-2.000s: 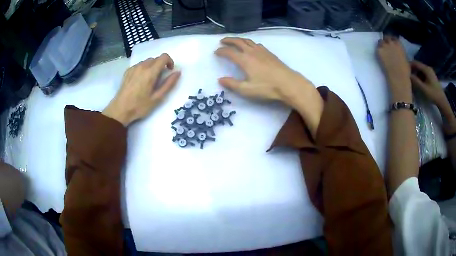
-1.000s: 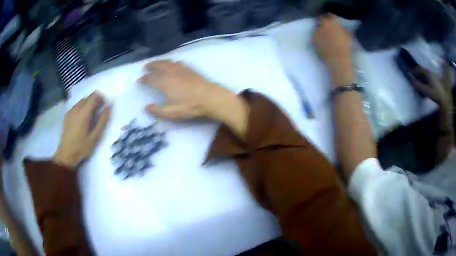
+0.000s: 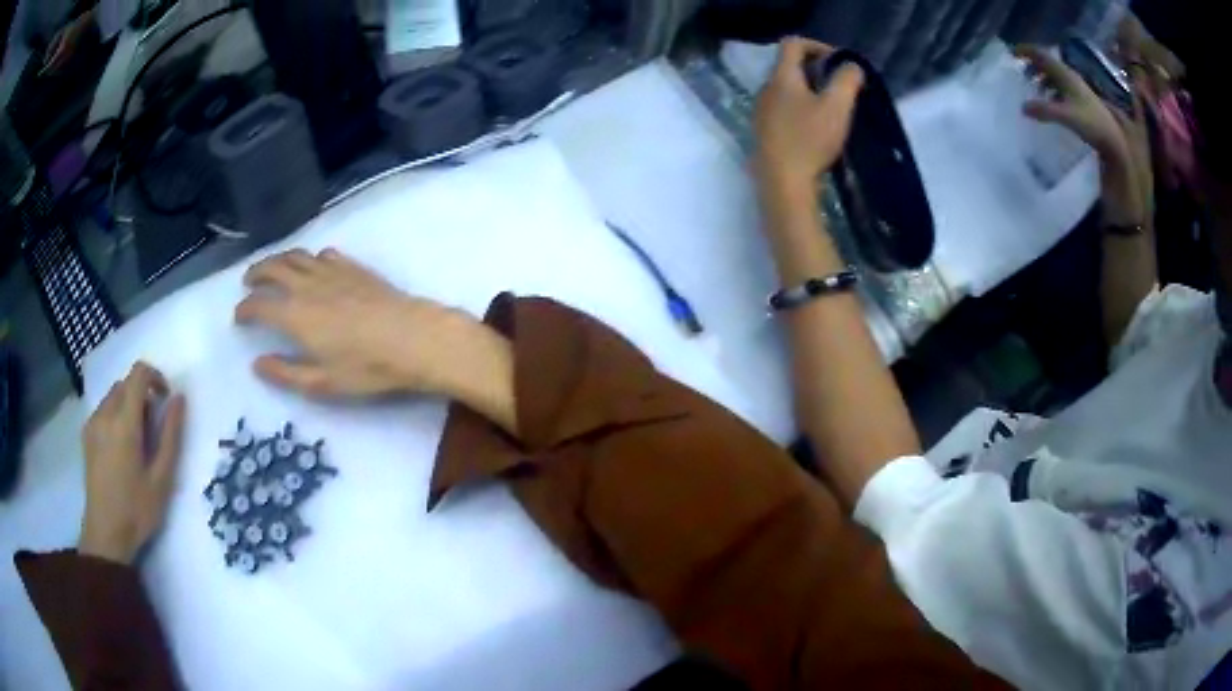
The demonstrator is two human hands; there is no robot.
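A loose cluster of small dark armed parts with pale round centres (image 3: 264,495) lies on the white foam sheet (image 3: 446,594) at the left. My left hand (image 3: 131,459) rests on the sheet just left of the cluster, fingers bent and apart, with nothing seen in it. My right hand (image 3: 331,324) lies on the sheet above and right of the cluster, palm down, fingers spread and empty. Neither hand touches the parts. Both forearms are in brown sleeves.
A thin cable-like tool with a blue end (image 3: 658,280) lies right of my right hand. A person at the right holds a long black housing (image 3: 885,162). Dark block fixtures (image 3: 266,155), a pale cable (image 3: 405,165) and a perforated strip (image 3: 68,284) lie behind the sheet.
The view has swung to the right, so the cluster and my hands appear further left. My hands keep much the same pose. The neighbour's black housing has come into view in their hand.
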